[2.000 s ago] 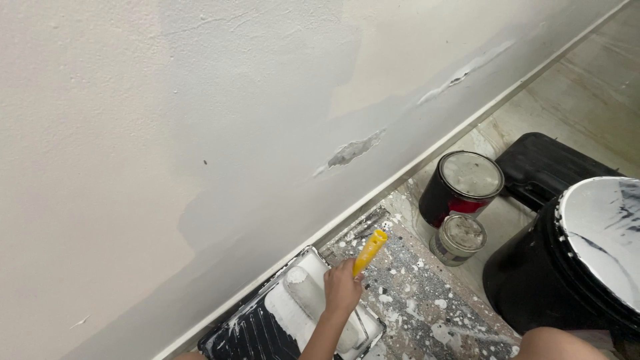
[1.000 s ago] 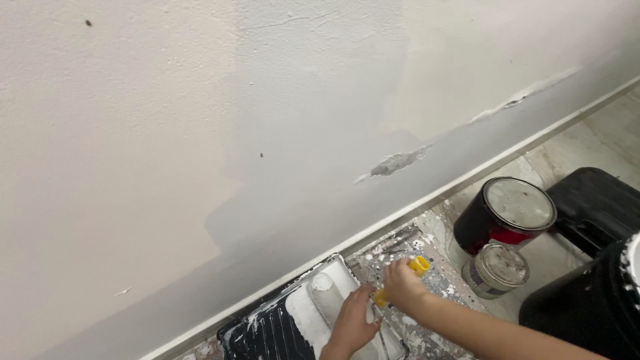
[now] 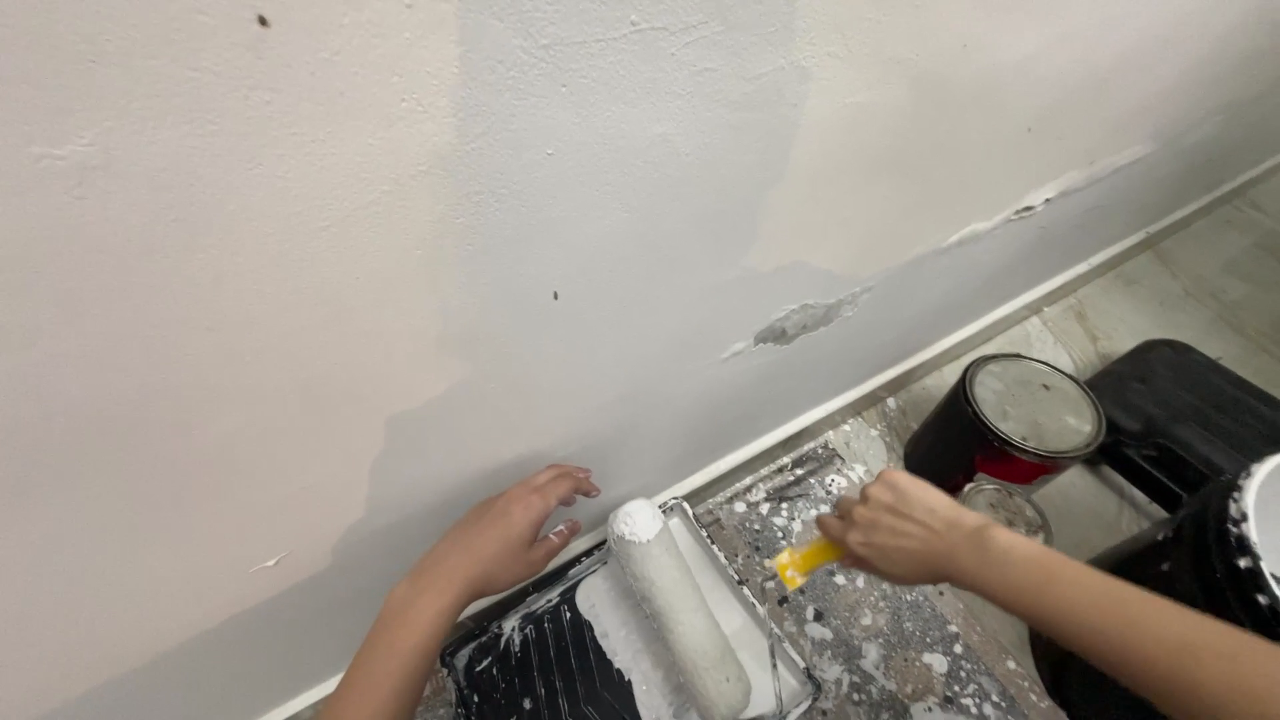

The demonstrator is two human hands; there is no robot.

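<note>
My right hand (image 3: 885, 530) is closed around the yellow handle (image 3: 800, 563) of a paint roller, to the right of the tray. The roller's pale sleeve (image 3: 680, 610), white at its upper end, lies over the black paint tray (image 3: 530, 655), which holds white paint. Off the tray's upper left corner, close to the wall, my left hand (image 3: 525, 535) is held with fingers apart and nothing in it.
A patchy wall (image 3: 620, 220) with a chipped hole (image 3: 805, 320) rises above the baseboard (image 3: 830, 405). On the right stand a lidded paint can (image 3: 1035, 405), a smaller can (image 3: 1005, 510), a black case (image 3: 1180, 410) and a black bucket (image 3: 1120, 620). A paint-spattered sheet (image 3: 870, 650) covers the floor.
Two seconds ago one hand held the yellow handle; a second ago both hands were at it. Now my left hand is off it, nearer the wall, and my right hand holds it.
</note>
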